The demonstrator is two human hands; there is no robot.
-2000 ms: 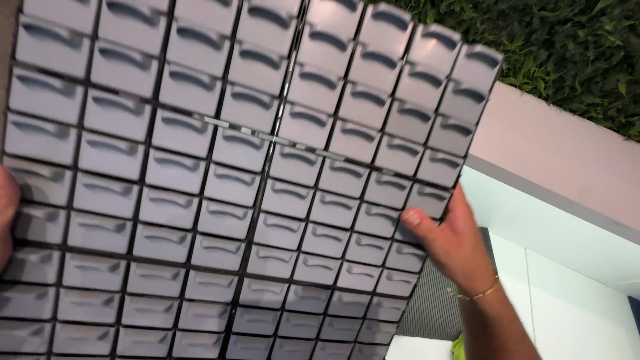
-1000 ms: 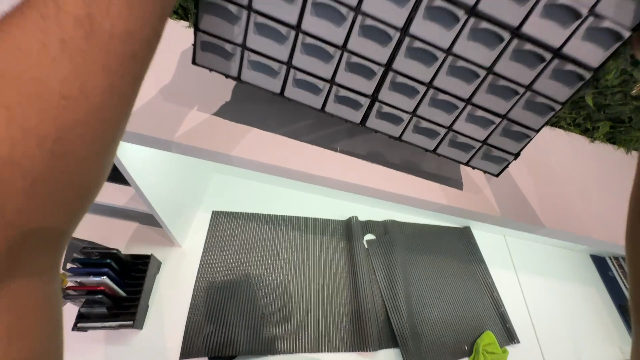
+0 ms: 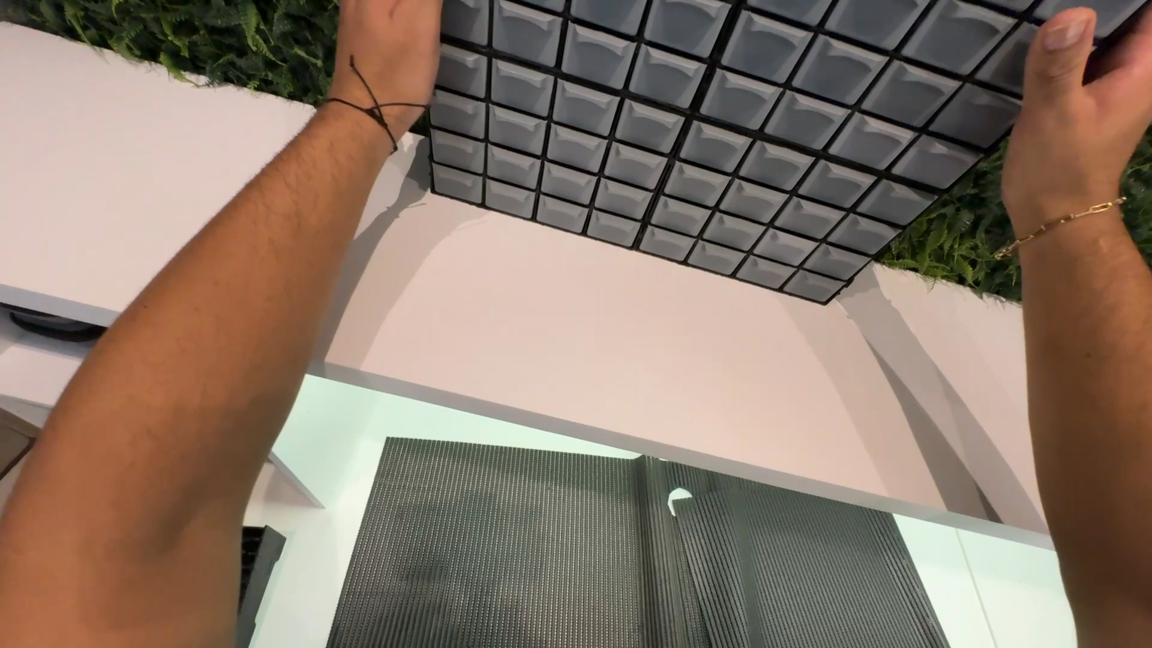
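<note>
A black-framed cabinet of small translucent plastic drawers [image 3: 666, 126] is at the top of the view, tilted, its lower edge over a white shelf top. At its left side is my left hand [image 3: 391, 45], fingers out of view, a dark cord bracelet round the wrist. My right hand [image 3: 1075, 117] grips the right side, thumb on the drawer front, with a gold chain bracelet at the wrist. Whether the cabinet's base touches the shelf is hard to tell.
The white shelf top [image 3: 576, 333] crosses the view. Artificial green foliage [image 3: 261, 45] lines the wall behind. Below lie dark ribbed mats [image 3: 504, 549] on a lit white surface. A black slotted holder [image 3: 258, 576] is partly hidden behind my left forearm.
The drawer cabinet, close in front of me two seconds ago, is now raised over the white shelf, between both outstretched arms. The view has shifted as well.
</note>
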